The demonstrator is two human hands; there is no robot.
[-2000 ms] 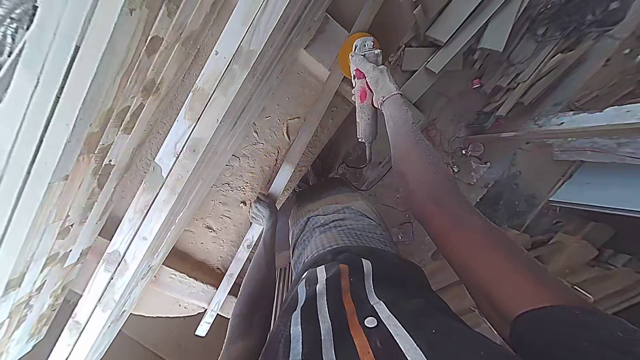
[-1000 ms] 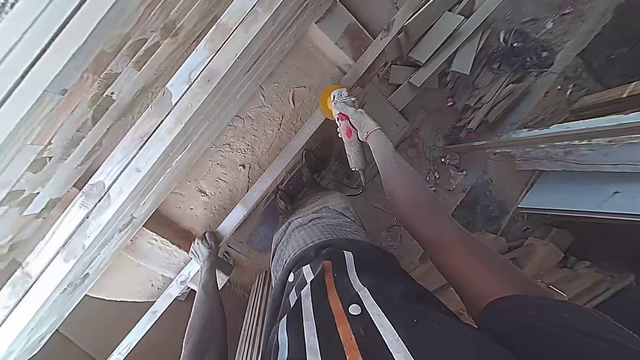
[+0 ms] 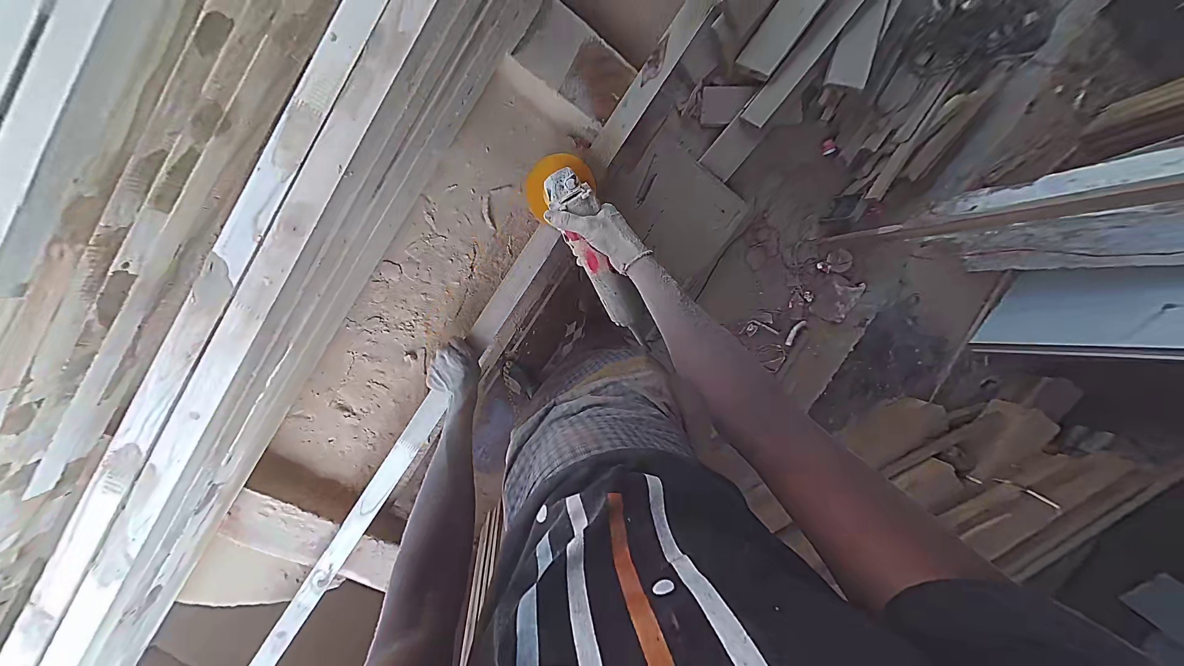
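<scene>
My right hand (image 3: 601,233), pale with dust, is wrapped around the head end of an angle grinder (image 3: 592,264). The grinder's round yellow disc (image 3: 561,181) lies over a long narrow wooden strip (image 3: 509,296); whether it touches the wood cannot be told. Lower left along the same strip, my left hand (image 3: 453,368) grips it with the fingers curled over. The strip runs diagonally from upper right to lower left. The grinder's body points down toward my waist, and its rear end is partly hidden by my right forearm.
Long stacked timber boards (image 3: 277,231) fill the left side. Beneath the strip lies a dusty surface (image 3: 370,361) with crossing beams (image 3: 305,536). Offcut planks (image 3: 786,55) are piled at upper right, more wood pieces (image 3: 999,453) at lower right, and debris (image 3: 805,287) litters the floor between.
Two seconds ago the disc was nearer the strip's upper part; my right hand has since brought the grinder down along it. My left hand still grips the strip.
</scene>
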